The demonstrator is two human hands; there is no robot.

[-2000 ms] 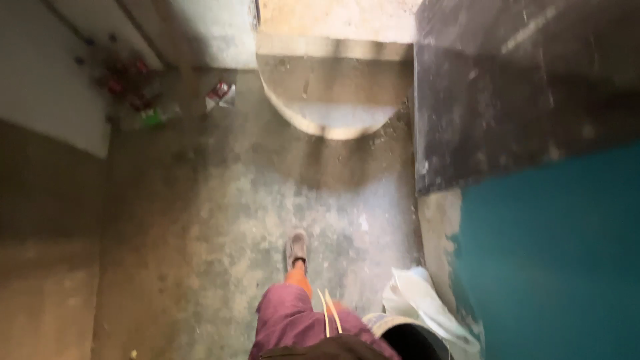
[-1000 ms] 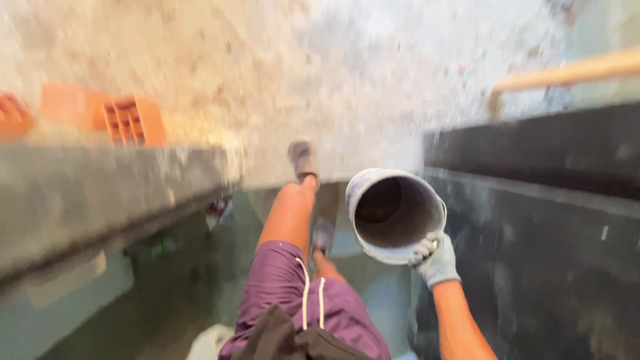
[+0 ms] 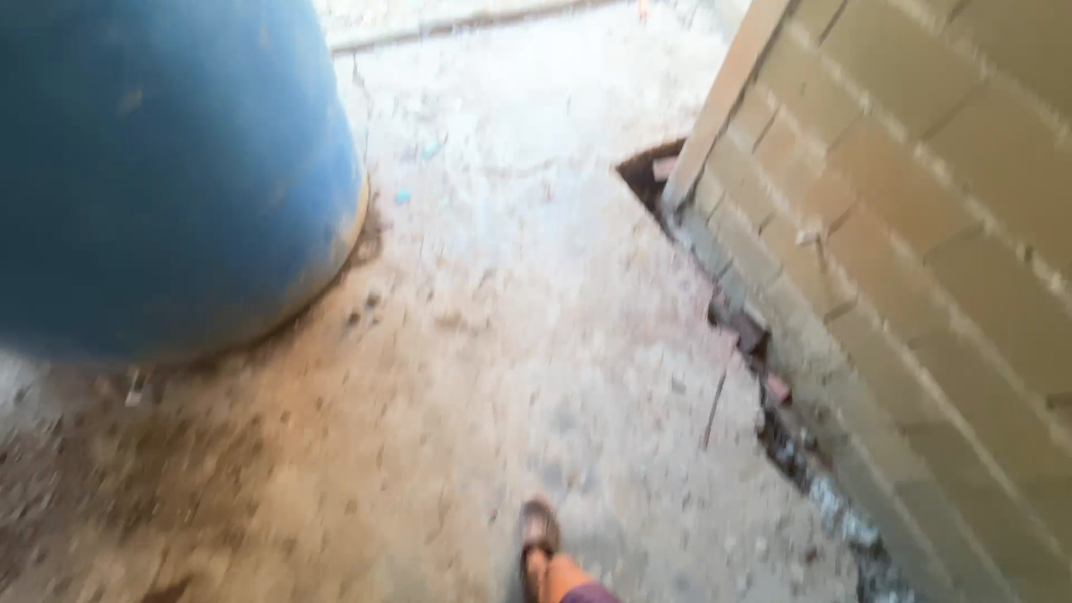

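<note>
Neither my left hand nor my right hand shows in the head view now, and no bucket is in sight. One of my feet, in a brown shoe [image 3: 538, 526], is on the rough concrete floor [image 3: 502, 377] at the bottom centre. A bit of purple shorts [image 3: 590, 593] shows at the lower edge. The picture is blurred.
A large blue barrel or tank [image 3: 184, 184] stands at the upper left. Along the right runs a block wall [image 3: 913, 218] with a post [image 3: 724, 100] at its end. Broken floor and rubble [image 3: 787, 419] line its foot, with a hole [image 3: 643, 174] by the post.
The view has moved to another stretch of floor, with the blue barrel and block wall. My gloved right hand and the bucket it held a second ago are out of view.
</note>
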